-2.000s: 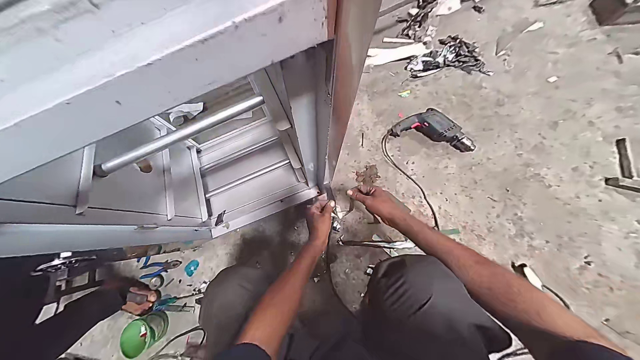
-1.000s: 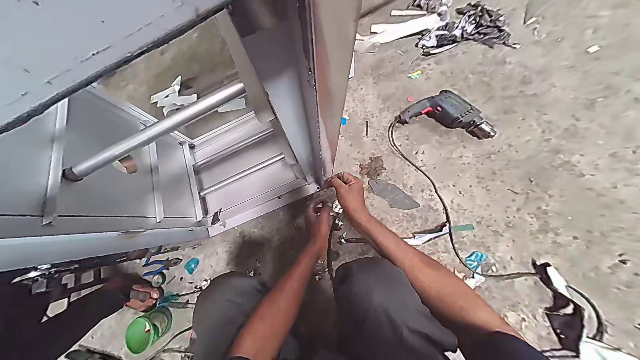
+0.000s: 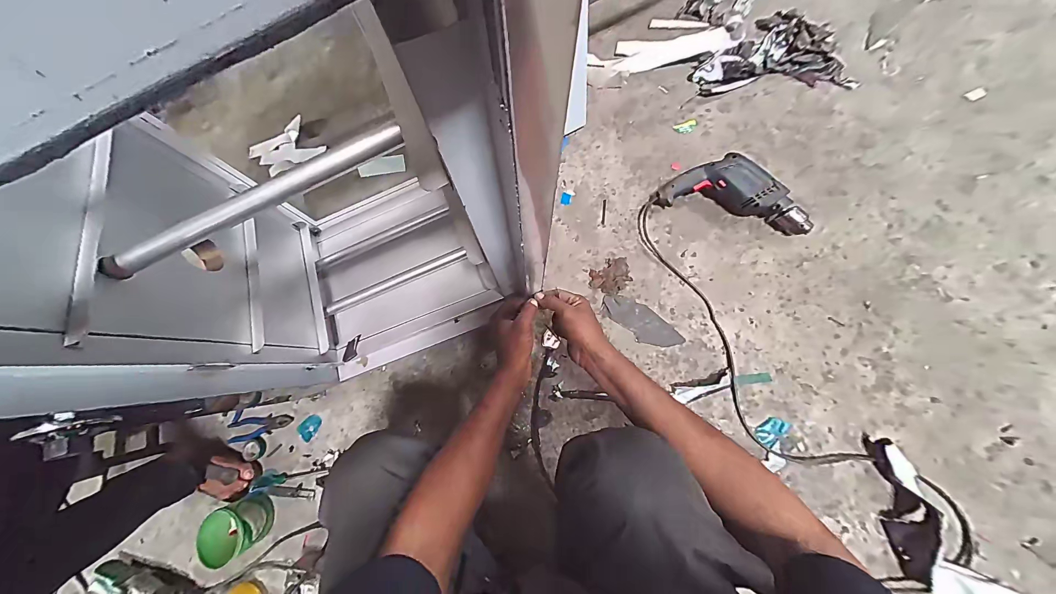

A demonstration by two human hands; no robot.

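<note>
My left hand and my right hand meet at the lower corner of a grey metal cabinet frame, thumbs and fingertips almost touching. Both sets of fingertips are pinched together at the corner edge; whether something small is between them cannot be made out. Inside the frame a round metal tube runs slantwise, and thinner rods cross the lower panel. A black corded power drill lies on the concrete floor, right of the frame, with its cable curving down past my right forearm.
At the lower left a co-worker's hand holds a dark object near blue-handled pliers and a green plastic container. Crumpled black and white wrapping lies at the top. A grey flat scrap is beside my right hand.
My right hand, apart from the frame corner two seconds ago, has come in to it. My left hand has risen from just below the corner to meet it.
</note>
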